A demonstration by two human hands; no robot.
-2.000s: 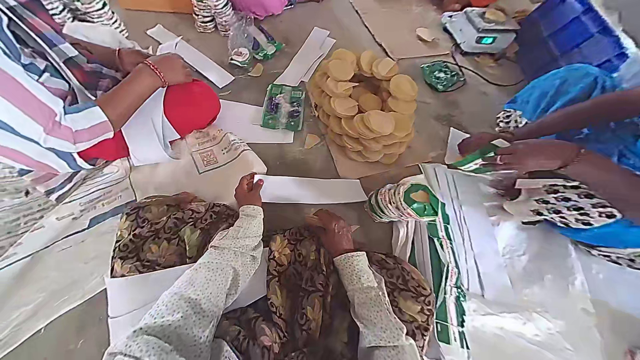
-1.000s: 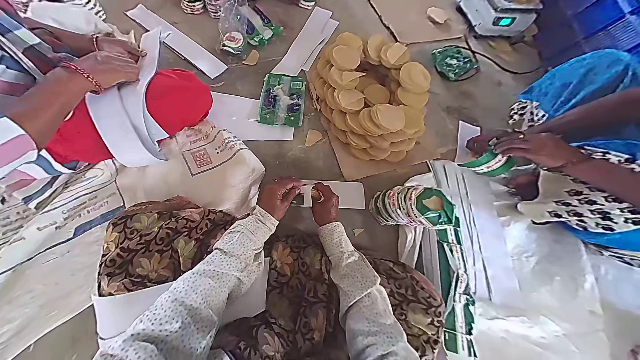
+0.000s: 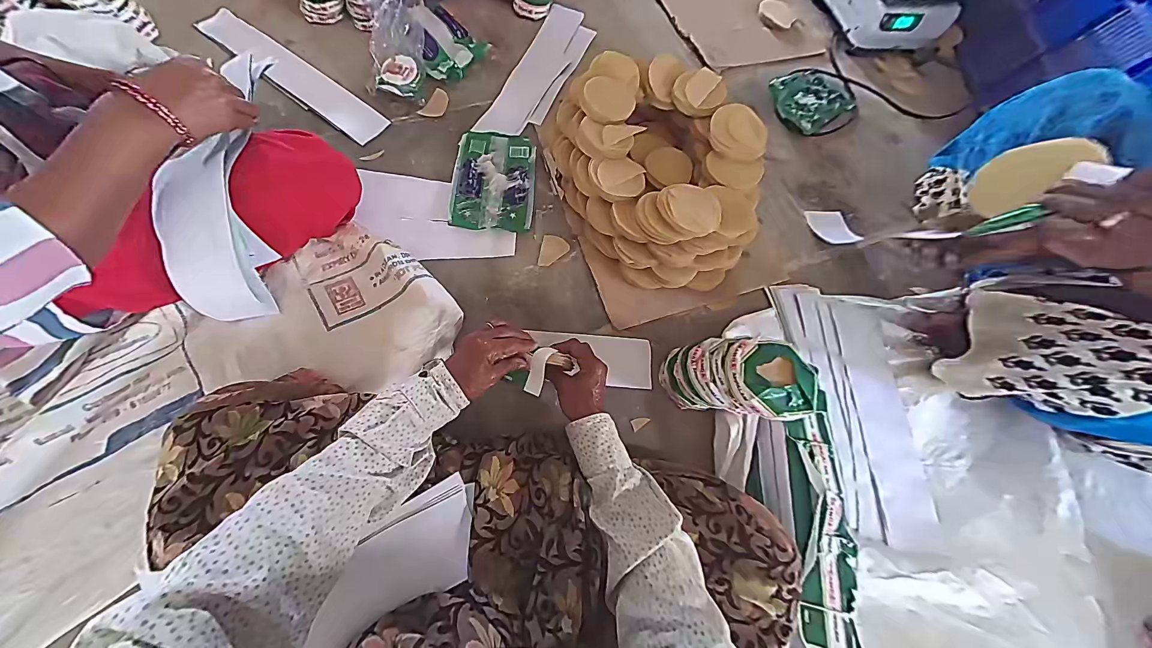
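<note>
My left hand [image 3: 490, 360] and my right hand [image 3: 579, 378] are close together over a white paper strip [image 3: 628, 362] on the floor. Between them they hold a small curled white paper band [image 3: 539, 371], with a bit of green below it; my fingers hide the rest. To the right of my right hand lies a row of green-and-white wrapped round packs [image 3: 738, 376]. Beyond my hands, thin round tan discs [image 3: 688, 211] are piled in a ring on cardboard [image 3: 630, 306]. Folded white sheets [image 3: 405, 567] rest on my lap.
A co-worker's hand [image 3: 193, 99] holds white paper by red cloth [image 3: 292, 184] at the left. Another co-worker's hands [image 3: 1093, 216] are at the right. A green packet [image 3: 491, 180], a digital scale [image 3: 891, 22] with a cable, and long white strips [image 3: 837, 405] lie around.
My hands first lay apart at the strip, then came together over it; the curled band now shows between them. The co-worker's hands at the right have risen from the wrapped piece.
</note>
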